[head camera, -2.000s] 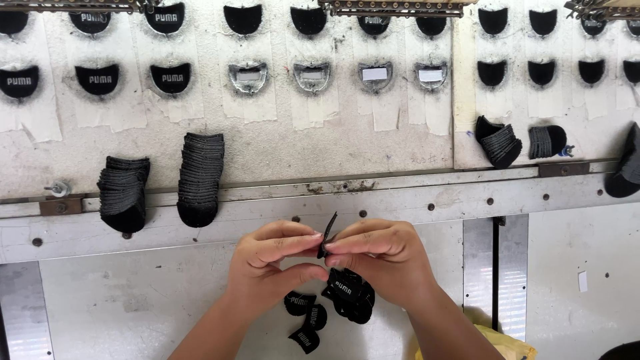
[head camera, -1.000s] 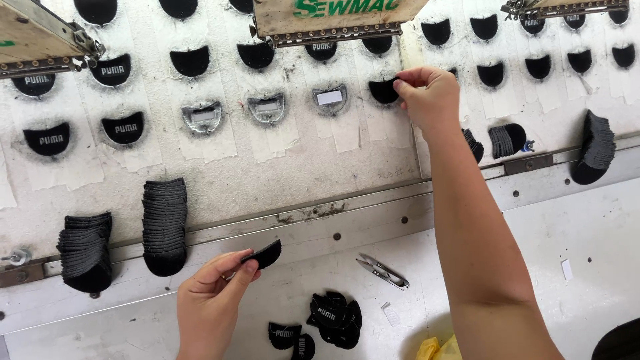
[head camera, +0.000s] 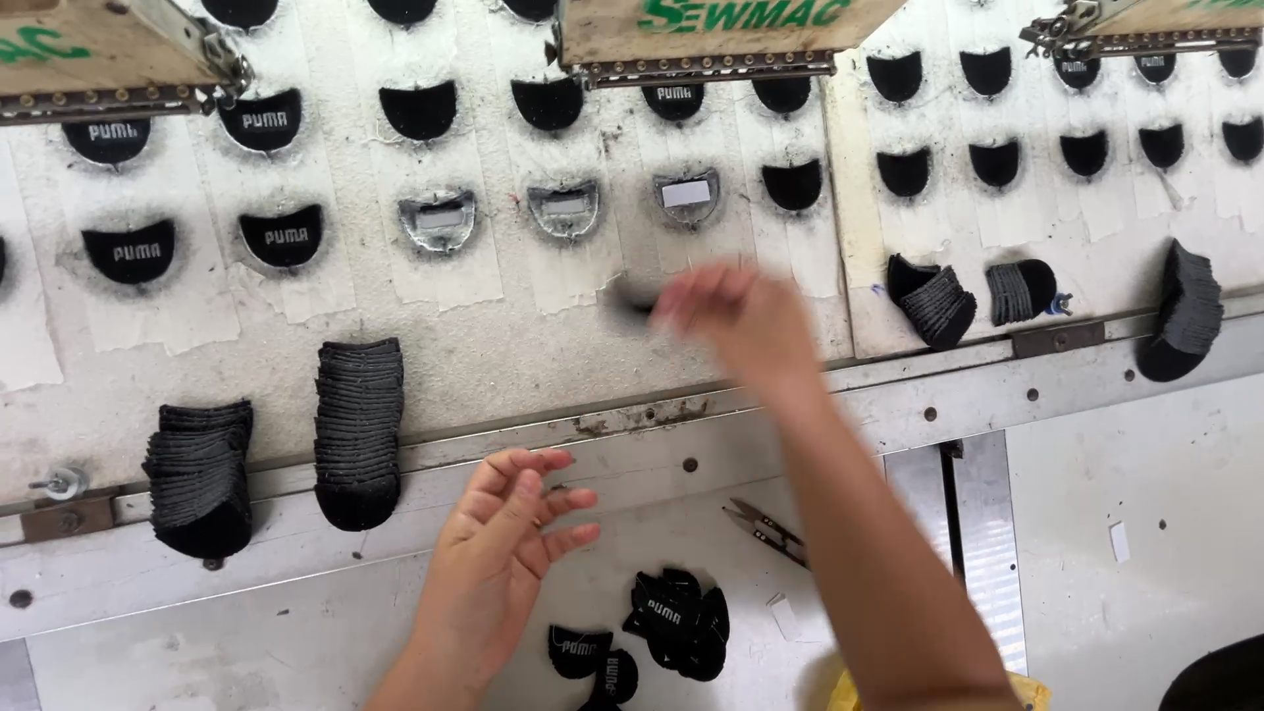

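Observation:
Blurred by motion, my right hand (head camera: 736,321) is above the white backing sheet and holds a dark fabric patch (head camera: 634,296) at its fingertips. My left hand (head camera: 528,509), palm turned inward and fingers apart, holds nothing near the metal rail. Beyond the right hand, a white slip lies in an outlined patch slot (head camera: 688,195); two more outlined slots (head camera: 437,223) are to its left. A plain black patch (head camera: 792,186) covers the slot to its right. Embroidered black patches (head camera: 281,236) lie farther left. Below the hands is a pile of embroidered patches (head camera: 676,622).
Stacks of black patches (head camera: 358,434) stand along the metal rail (head camera: 632,425), left and right. Sewmac embroidery machine heads (head camera: 711,30) overhang the far side. Thread snips (head camera: 768,533) lie beside my right forearm, and a yellow bag (head camera: 1027,691) shows at the bottom edge.
My right hand has come back from the slot now covered by a black patch, which was bare two seconds ago. The patch held in my left hand one second ago is no longer there.

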